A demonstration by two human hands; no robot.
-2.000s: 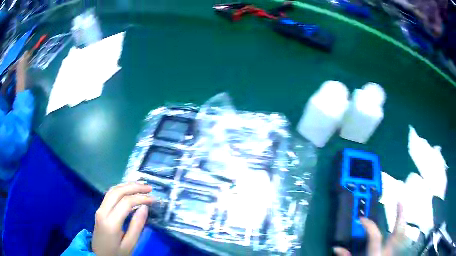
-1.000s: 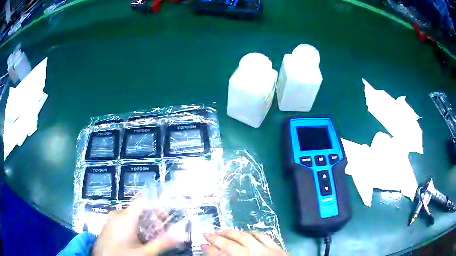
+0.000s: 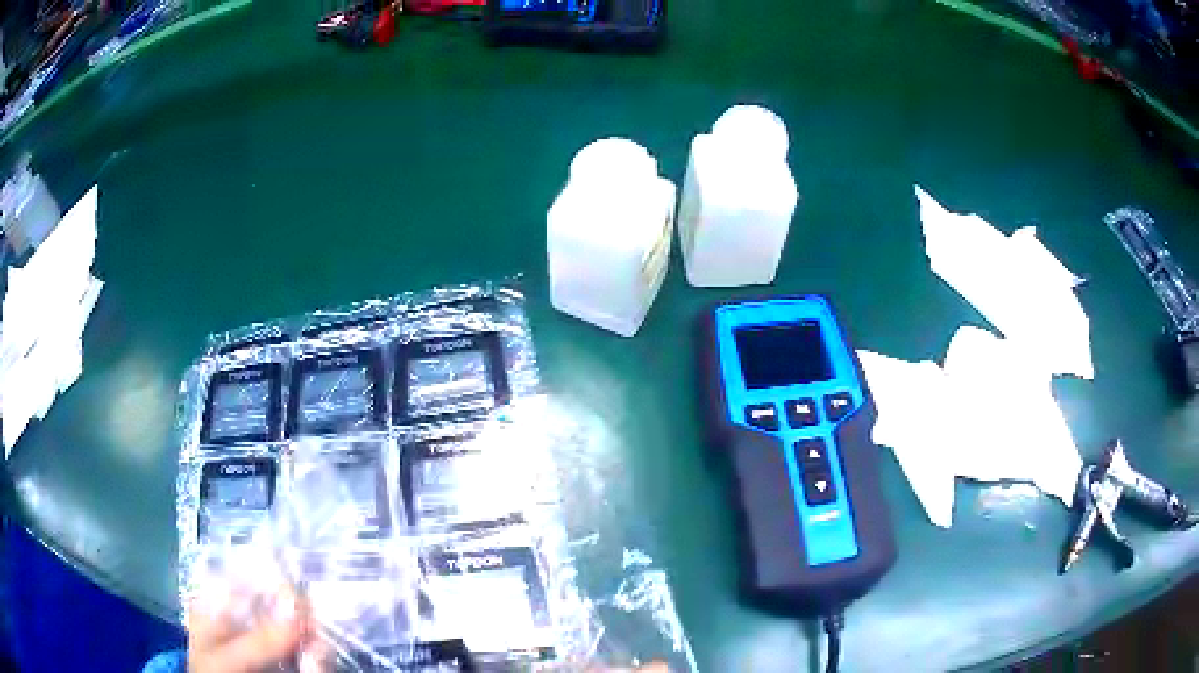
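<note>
A sheet of black-framed TOPDON lens panels (image 3: pixel 454 375) in shiny clear film lies in front of me, left of centre. My left hand (image 3: pixel 250 634) is at its lower left, blurred, partly covered by glare and crinkled clear film (image 3: pixel 322 559), which its fingers appear to pinch. Only a sliver of my right hand (image 3: pixel 638 668) shows at the bottom edge; its grip is hidden. A handheld tester (image 3: pixel 789 447), blue face and dark screen up, lies right of the sheet with its cable running down.
Two white bottles (image 3: pixel 611 243) stand behind the tester. White wipes (image 3: pixel 980 408) and a metal air gun (image 3: pixel 1118 500) lie at right, with a narrow panel strip (image 3: pixel 1157 270) beyond. More white sheets (image 3: pixel 53 322) lie far left. Another tester (image 3: pixel 579 20) and red-black leads (image 3: pixel 381 19) are at the far edge.
The tester, held by my right hand two seconds ago, lies released on the bench. Both hands have moved to the sheet and, since one second ago, lower, mostly out of view. The view has shifted right.
</note>
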